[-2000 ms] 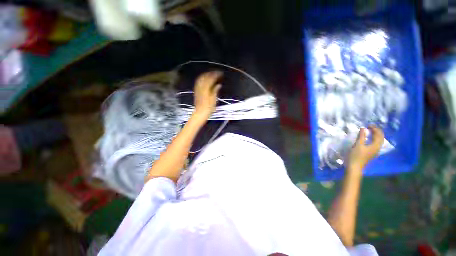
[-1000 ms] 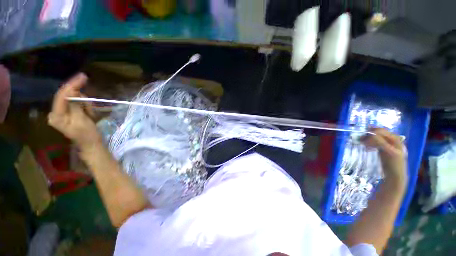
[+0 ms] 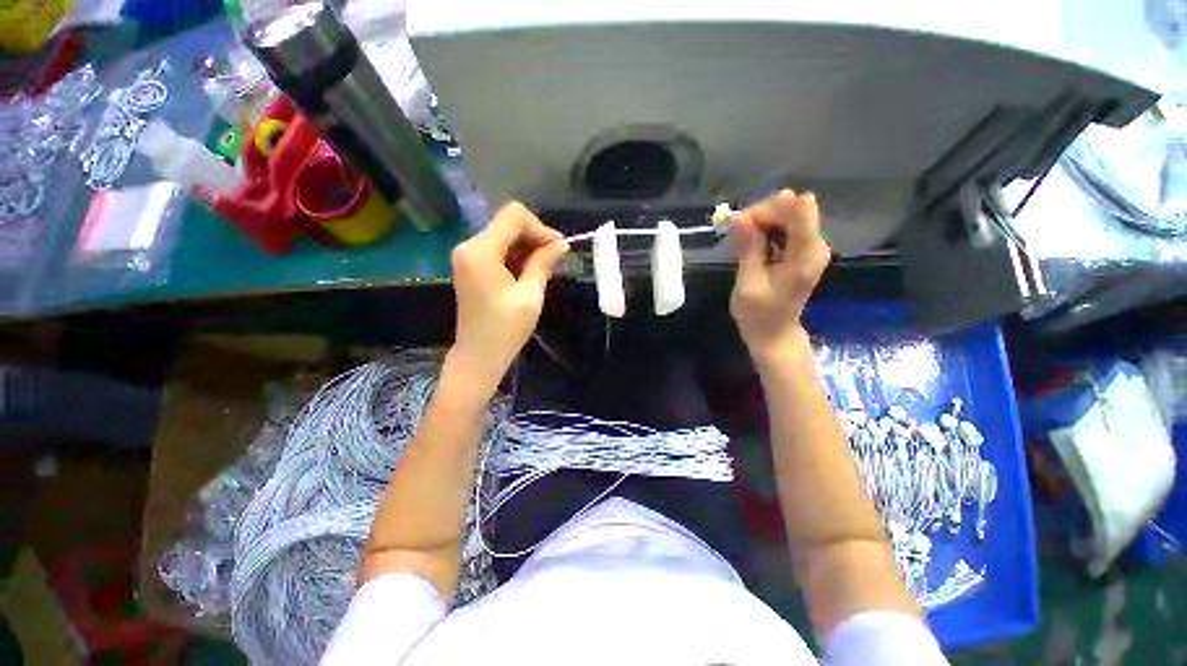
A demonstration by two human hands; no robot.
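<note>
A white cable [image 3: 637,233] runs level across the two white winding posts [image 3: 609,271] at the front of the winding and tying machine [image 3: 807,117]. My left hand [image 3: 501,286] pinches the cable just left of the posts. My right hand [image 3: 777,267] pinches it to the right of the posts, beside the small brass-coloured knob [image 3: 724,219]. The cable ends inside my fingers are hidden. The dark tying slot with shiny metal guide plates [image 3: 1022,254] is at the machine's right end.
A loose cable pile [image 3: 352,481] lies in a box at the left. A cable hank [image 3: 625,449] lies across my lap. The blue tray [image 3: 1015,481] at the right holds small white bundles. A torch [image 3: 352,111] and red tape dispenser [image 3: 267,195] stand on the green bench.
The view has shifted to the machine. My hands have come from wide apart to close together at the posts, with the cable between them. The hank remains on my lap.
</note>
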